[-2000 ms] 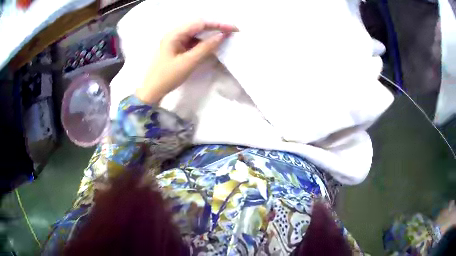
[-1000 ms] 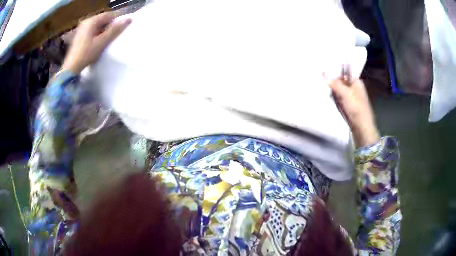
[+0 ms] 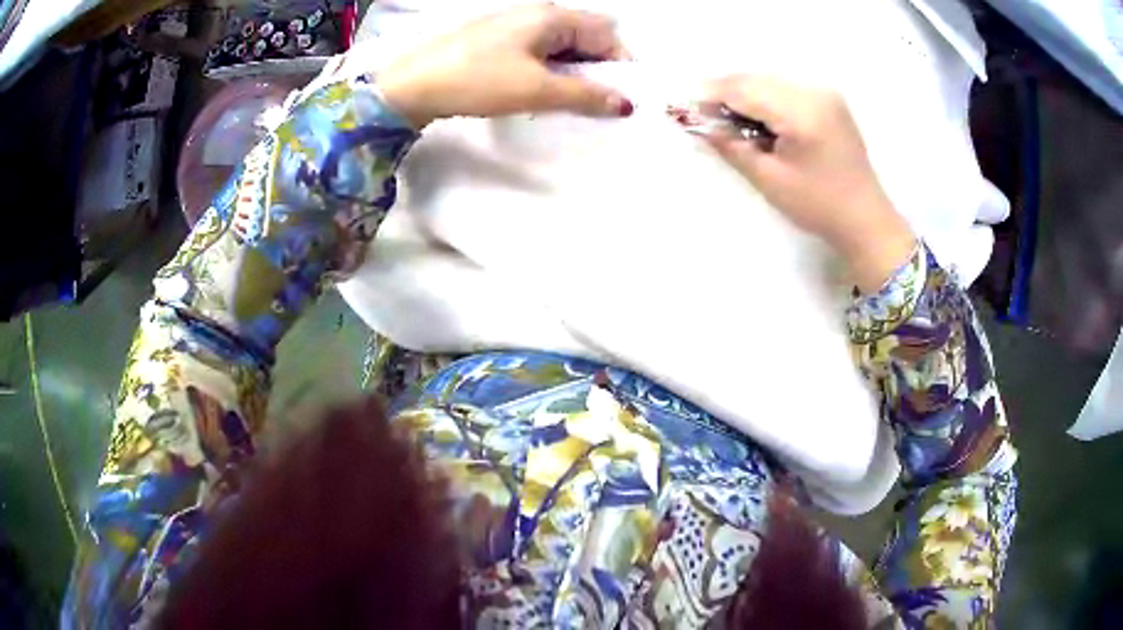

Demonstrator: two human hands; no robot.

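The off-white garment (image 3: 554, 246) lies spread over the lap and up onto the area in front, with soft folds on the left. My left hand (image 3: 517, 64) lies on its upper part, fingertips gripping the cloth. My right hand (image 3: 794, 148) is just to the right, its fingertips close to the left ones. Dark metal snips (image 3: 749, 128) show in the right palm, with the blades pointing left. A needle or thread cannot be made out.
A pink translucent tub (image 3: 222, 154) is at the left, partly behind my left sleeve. A tray of small round tops (image 3: 281, 39) is above it. White cloth (image 3: 1098, 400) hangs at the right edge. The green floor (image 3: 62, 369) shows on both sides.
Both hands have moved from the garment's sides to its upper middle and are close together. The cloth has shifted and now bunches at the left. The snips now show in the right hand.
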